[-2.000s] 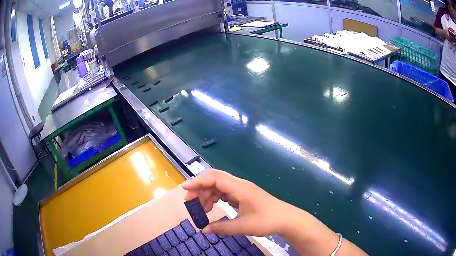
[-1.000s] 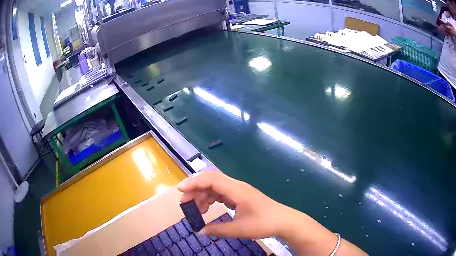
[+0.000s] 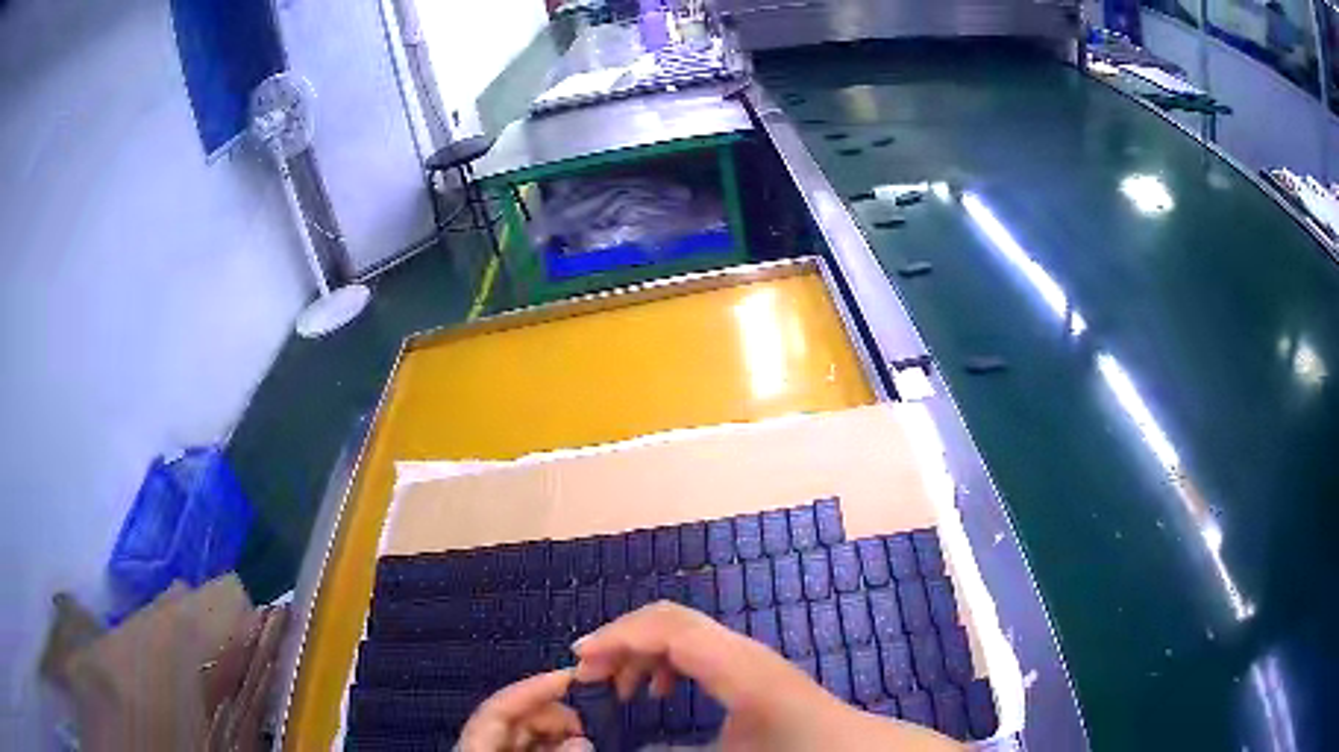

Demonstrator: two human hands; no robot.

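Note:
A small black part [image 3: 598, 716] is held up between my two hands at the bottom centre. My right hand [image 3: 742, 691] grips it from the right, partly hiding it. The fingertips of my left hand [image 3: 524, 717] are on its left edge; the rest of that hand is cut off by the frame's bottom. Below them, many black parts [image 3: 866, 617] lie in tight rows on a tan cardboard sheet [image 3: 632, 492]. The back row stops short of the sheet's right side.
The yellow-topped tray [image 3: 588, 375] has a raised rim. A grey rail [image 3: 866, 287] runs beside the green conveyor belt [image 3: 1145, 485], with several dark parts scattered on it. A green-framed table [image 3: 624, 140], white fan [image 3: 301, 191], blue bin [image 3: 179, 526] and loose cardboard [image 3: 169, 661] stand left.
The view has turned left and down towards the rows. My left hand has come into view and meets the right at the held part, now lower in the picture.

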